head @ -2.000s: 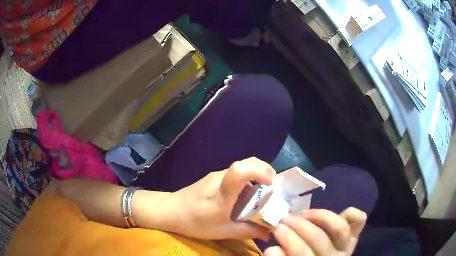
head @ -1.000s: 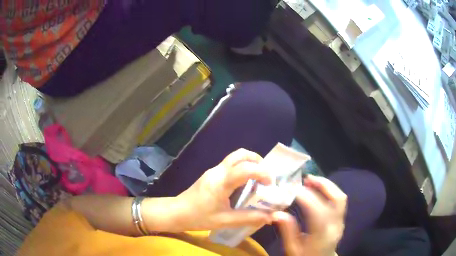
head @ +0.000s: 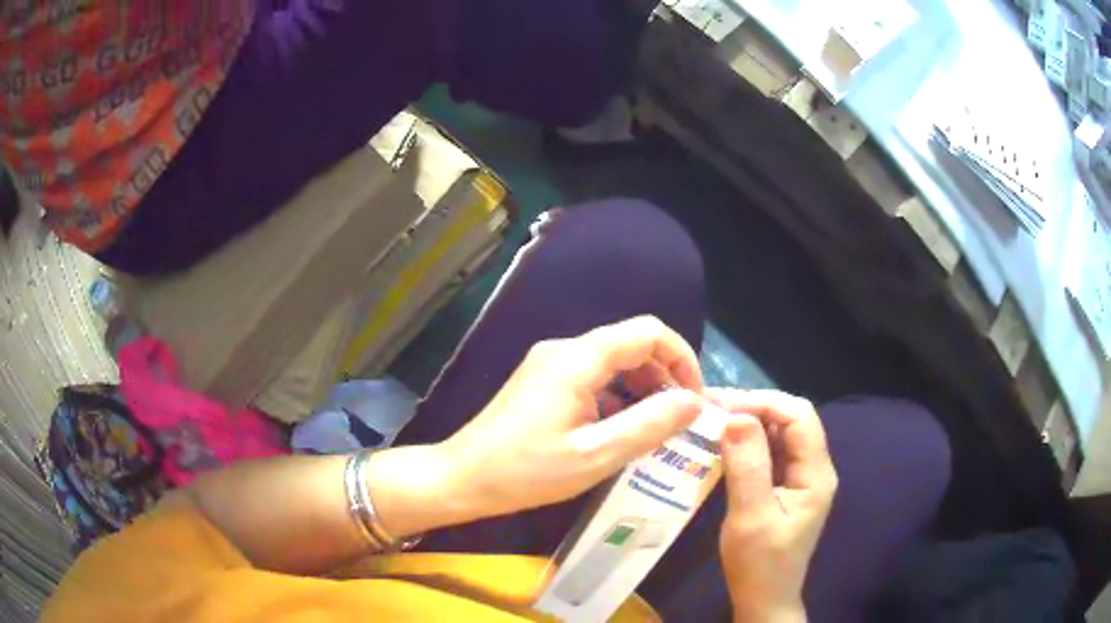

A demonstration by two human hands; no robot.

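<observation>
A slim white unit box with blue and red lettering and a green patch on its printed face lies slanted over my lap. My left hand holds it near its upper end, thumb and fingertips at the end flap. My right hand pinches the same end from the right with thumb and fingers. The fingers partly hide the flap. The lower end of the box rests against my yellow clothing.
A pale table curves along the right, with a fanned leaflet stack and many white cartons on it. Flattened brown cardboard lies on the floor at left, by a pink cloth. Another person's legs are at upper left.
The box has turned so its printed face shows and its lower end points down-left. The flap that stood open is now folded in under my fingers. Both hands have come together at the upper end.
</observation>
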